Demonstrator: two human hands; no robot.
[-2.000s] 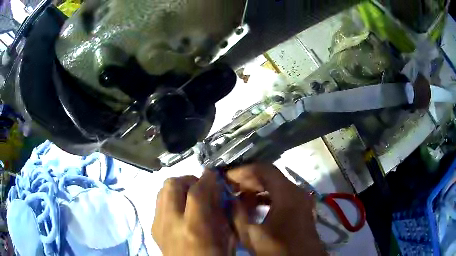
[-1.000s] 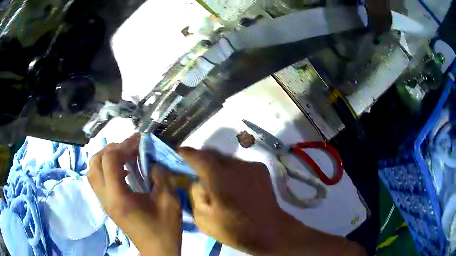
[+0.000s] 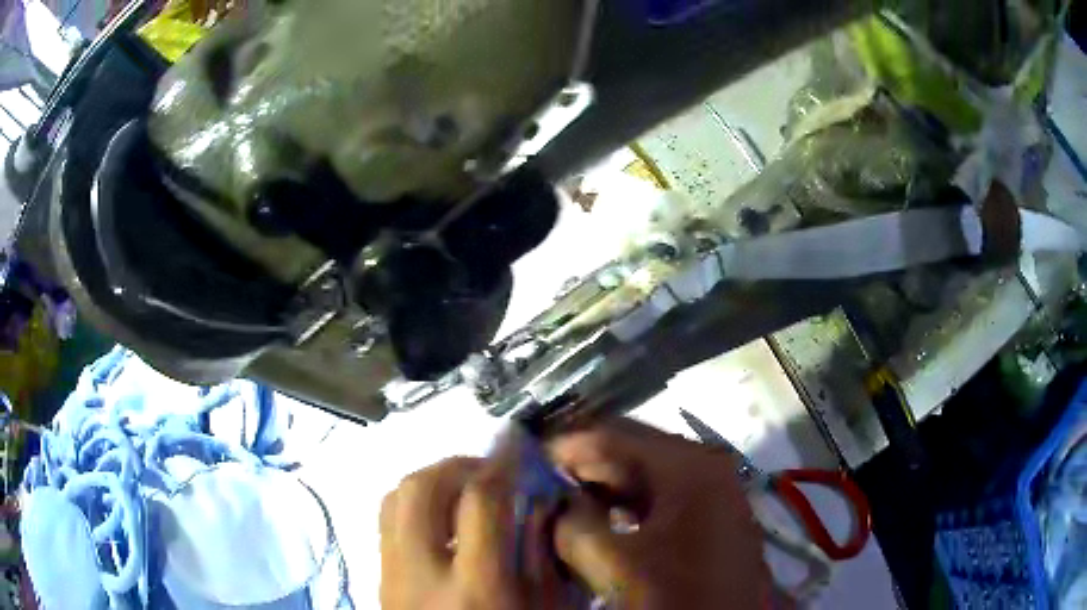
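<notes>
A small blue article [image 3: 533, 486] is pinched between both hands just below the arm tip of the sewing machine; most of it is hidden by the fingers. My left hand [image 3: 447, 536] grips its left side. My right hand [image 3: 668, 512] grips its right side, partly over the scissors. The needle area [image 3: 483, 375] is just above the fingertips; whether the cloth lies under the foot cannot be told. A flat white tape [image 3: 846, 244] runs along the machine's dark lower arm [image 3: 739, 310].
The large olive-grey machine head [image 3: 358, 95] fills the upper left. A pile of light-blue looped pieces [image 3: 113, 477] lies at left. Red-handled scissors [image 3: 822, 512] lie on the white tabletop, right of my right hand. A blue basket [image 3: 995, 536] stands at the lower right.
The view has shifted, showing more of the machine head. Both hands have closed in around the blue article, which was more exposed one second ago. My right hand now covers part of the scissors.
</notes>
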